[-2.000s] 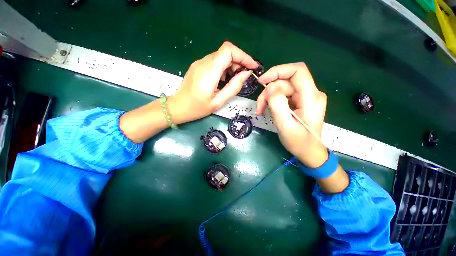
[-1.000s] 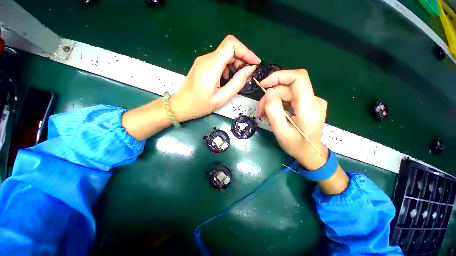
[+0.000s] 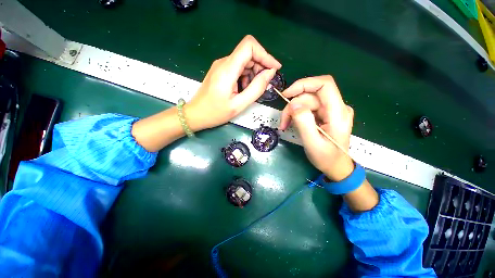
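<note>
My left hand (image 3: 236,84) is over the white rail with thumb and index finger pinched at the edge of a round black unit (image 3: 275,88), which the fingers partly cover. My right hand (image 3: 320,119) holds a thin pale stick (image 3: 334,142); its tip points at the unit. Any small part at the fingertips is too small to tell. Three more round units with pale square middles lie on the green bench below the hands: one near the rail (image 3: 265,139), one left of it (image 3: 236,154) and one lower (image 3: 239,192).
A white metal rail (image 3: 135,77) crosses the view. Beyond it, the dark green belt carries several units, one at right (image 3: 423,126). A black pocketed tray (image 3: 461,228) lies at right, a dark glossy slab (image 3: 37,130) at left. A blue cord (image 3: 260,218) runs from the right wrist band.
The units on the belt have moved to the right; one passed behind my hands. The stick tip has shifted slightly at the held unit. My hands stay almost in place.
</note>
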